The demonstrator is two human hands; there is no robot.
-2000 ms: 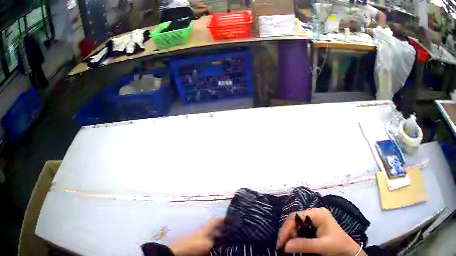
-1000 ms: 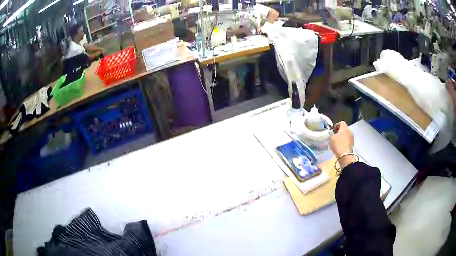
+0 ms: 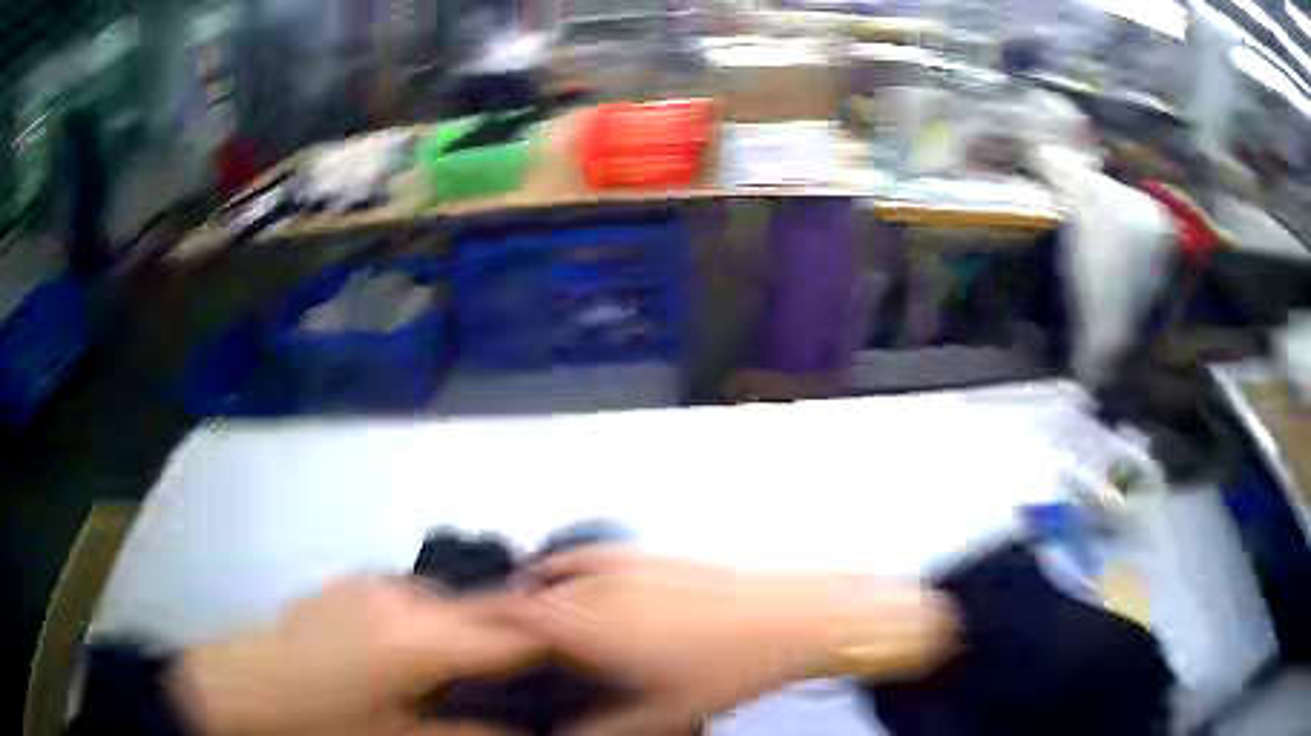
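The dark garment point(image 3: 463, 558) is bunched on the white table point(image 3: 316, 482) at the lower middle, mostly hidden by the hands and blurred. My left hand point(image 3: 381, 647) lies on it from the left, and my right hand point(image 3: 661, 618) reaches in from the right. The fingers of both hands meet over the dark cloth. Blur hides whether the fingers grip the cloth and whether the right hand holds a small tool.
At the table's right end are the blue phone point(image 3: 1061, 535), partly behind my right sleeve, and a blurred tape roll point(image 3: 1129, 482). A cardboard box point(image 3: 72, 611) stands at the left end. Behind are green point(image 3: 477, 161) and red baskets point(image 3: 644, 144) on another table.
The view has swung back left. My right hand has moved from the tape roll at the table's right end to the dark garment. My left hand has come into view beside it.
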